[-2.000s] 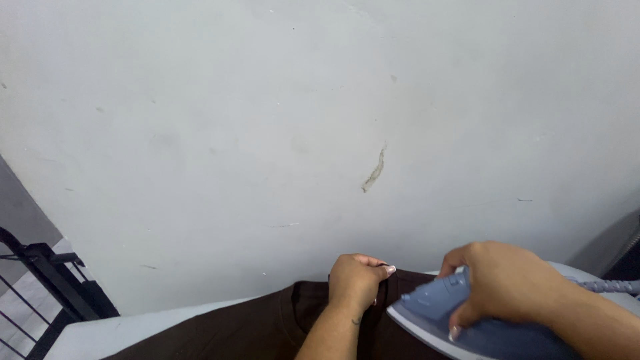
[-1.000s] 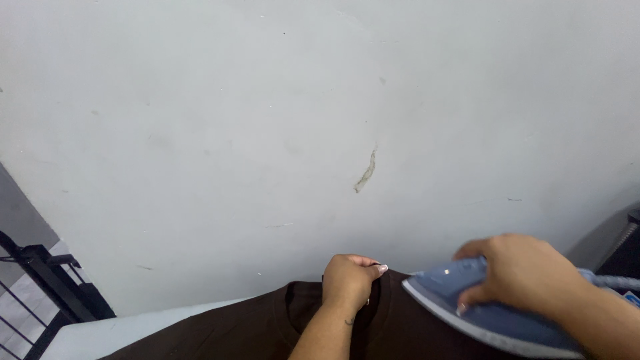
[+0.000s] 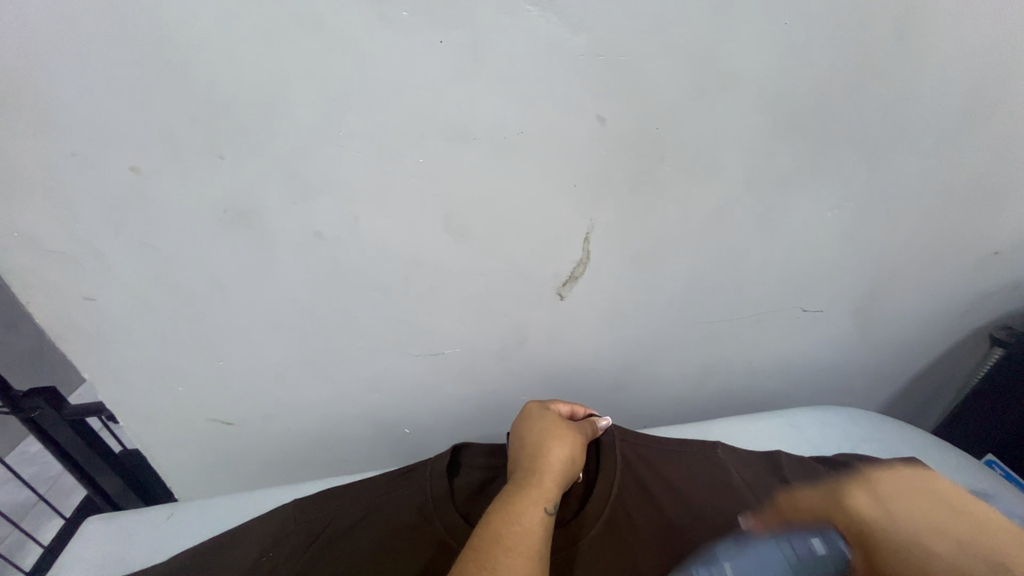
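Note:
A dark brown shirt (image 3: 672,480) lies spread on a pale ironing board (image 3: 824,420), its round neckline near the middle. My left hand (image 3: 548,448) pinches the collar edge between thumb and fingers. At the lower right, my right hand (image 3: 872,512) is blurred and grips a blue clothes iron (image 3: 768,554) over the shirt's shoulder side. Most of the iron, including its soleplate, is cut off by the bottom edge or hidden.
A grey wall (image 3: 400,240) with scuffs rises behind the board. Black metal railing (image 3: 80,456) stands at the left. At the right edge is a dark object (image 3: 988,408) that I cannot identify.
My right hand has moved the iron down toward the bottom edge, away from the collar, uncovering more of the shirt's shoulder. My left hand keeps its pinch on the collar.

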